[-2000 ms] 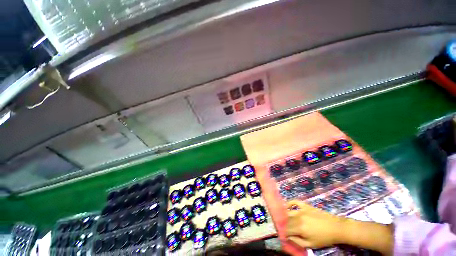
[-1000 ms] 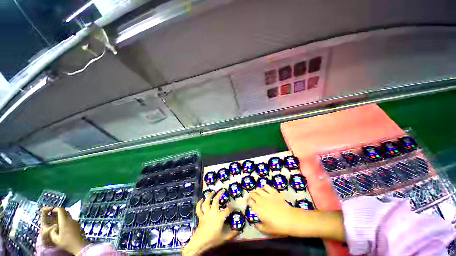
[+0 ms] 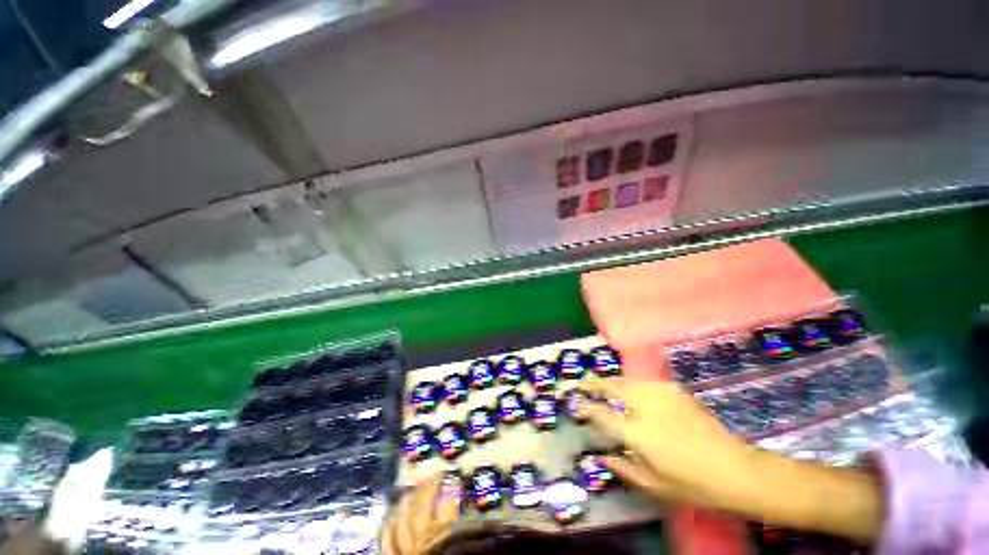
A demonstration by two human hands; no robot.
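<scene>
Lit round watch units lie in three rows on the cream board. My left hand is at the board's lower left corner, blurred, by the left end of the front row; whether it grips a unit cannot be told. My right hand reaches in from the right over the board's right part, fingers spread at units of the middle and front rows; its grip is unclear from blur. The clear blister tray lies on the salmon sheet, with three lit units in its back row.
Dark-filled blister trays stand left of the board, with further trays beyond. A black mat shows behind the board. The green bench meets a grey-white panel bearing a reference sheet. A neighbour's hand is partly visible at the lower left.
The view has shifted. From the front row's middle, my left hand has moved toward the board's lower left corner and my right hand to its right side. Front-row units now show between them.
</scene>
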